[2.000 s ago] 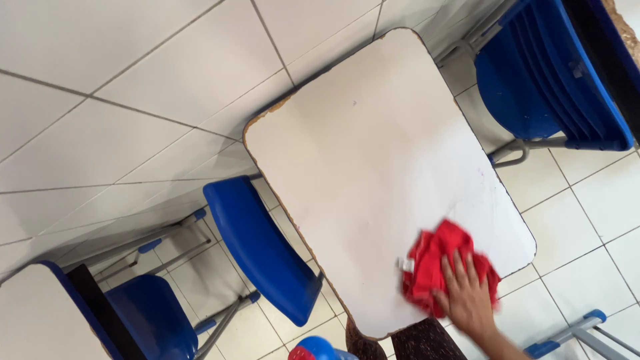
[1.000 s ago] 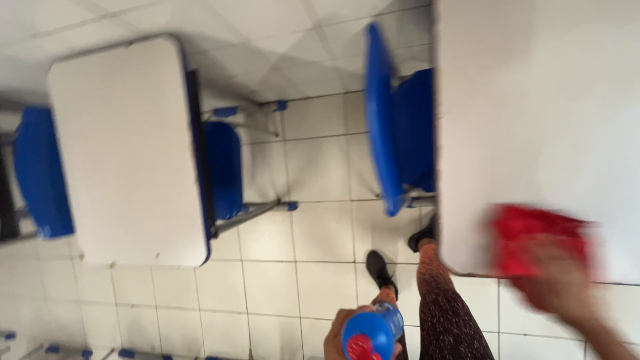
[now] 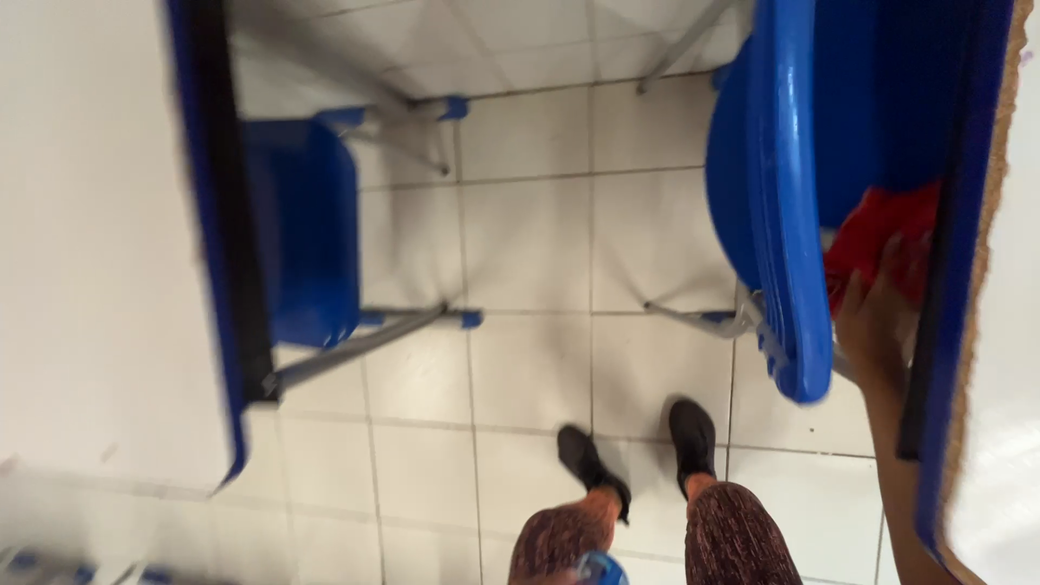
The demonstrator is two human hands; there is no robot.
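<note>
My right hand (image 3: 873, 325) holds a red cloth (image 3: 890, 236) against the seat of a blue plastic chair (image 3: 784, 203), between its backrest and the edge of a white-topped desk (image 3: 995, 390). Part of the cloth is hidden by the desk's edge. At the bottom edge, only a little of my left hand (image 3: 556, 577) shows, beside the blue top of a bottle (image 3: 601, 569). Most of that bottle lies outside the view.
Another white-topped desk (image 3: 106, 244) stands at the left, with a blue chair seat (image 3: 305, 231) and grey metal legs beside it. My feet in black shoes (image 3: 692, 439) are on the white tiled floor (image 3: 528, 366) between the desks.
My right hand and the red cloth have gone from the white desktop down to the blue chair's seat. The bottle in my left hand now shows only at the bottom edge.
</note>
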